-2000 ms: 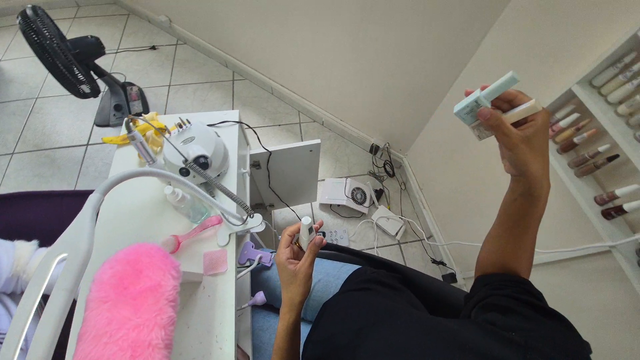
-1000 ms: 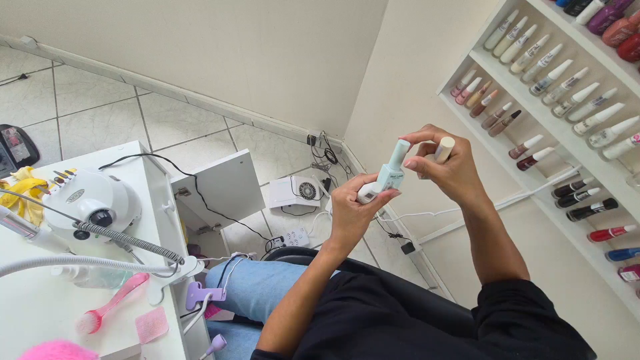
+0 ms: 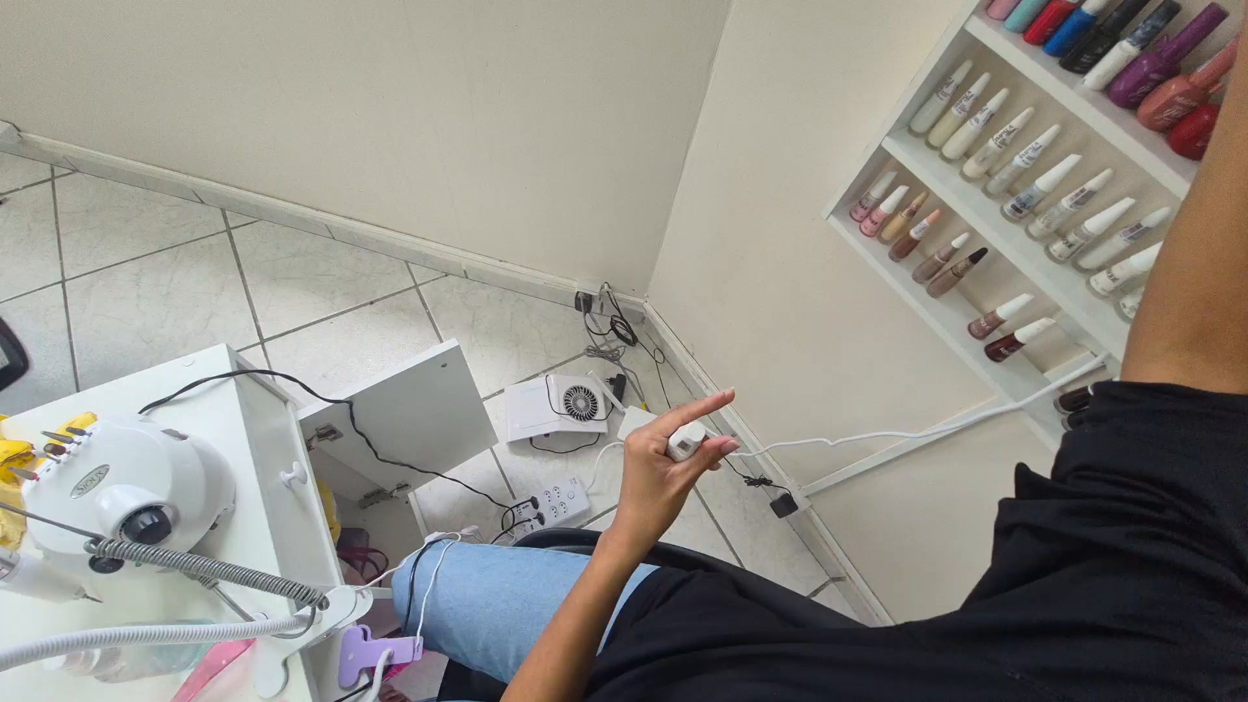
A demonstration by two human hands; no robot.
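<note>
A small white-capped bottle is held between the thumb and fingers of my left hand, with the index finger stretched out. The hand is above my lap, over the floor near the wall corner. My right arm reaches up along the right edge beside the wall rack of nail polish bottles; my right hand is outside the view. Rows of polish bottles stand in the rack, pale ones in the middle row, pink and brown ones below, and coloured ones above.
At left is a white desk with a nail drill machine, its coiled cord and a purple clamp. The cabinet door hangs ajar. A white fan unit, a power strip and cables lie on the tiled floor.
My right hand has moved away from my left and out of view, up at the right. The pale blue bottle and beige-capped item seen between the hands are no longer visible. The view has shifted toward the rack.
</note>
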